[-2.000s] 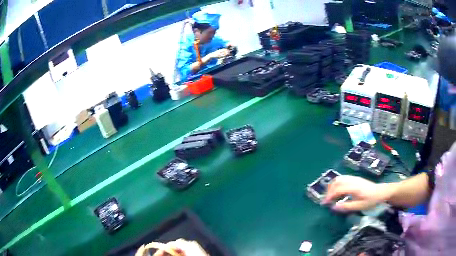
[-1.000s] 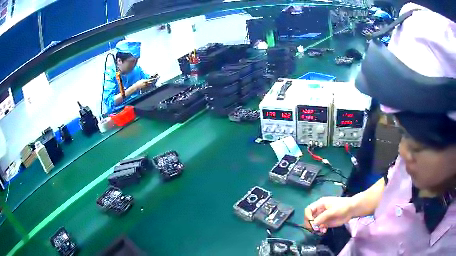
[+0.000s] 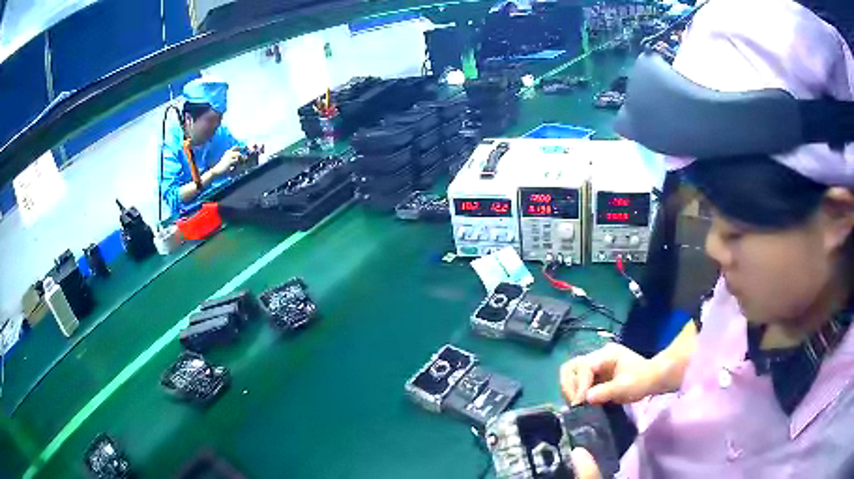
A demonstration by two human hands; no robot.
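Observation:
Neither of my hands is in view. Nearest in front of me, a dark rough-looking unit (image 3: 108,458) lies at the lower left. Another such unit (image 3: 195,376) lies further up, and a third unit (image 3: 288,305) lies beside ribbed black blocks (image 3: 214,320). Right of centre, an open hinged unit (image 3: 463,384) lies flat, one half with a ring, the other a dark panel. A second open unit (image 3: 521,315) lies behind it with black leads running right.
At right, a person in pink holds an open unit (image 3: 543,444). Power supplies (image 3: 552,201) with red digits stand behind a blue-and-white sheet (image 3: 502,270). Stacked black trays (image 3: 407,154), a red-orange bin (image 3: 198,223) and a person in blue are further back. A dark tray edge (image 3: 211,466) shows below.
The view has swung right. Fingers at the bottom edge two seconds ago are gone. The person in pink has moved a hand off the bench unit and now holds another open unit.

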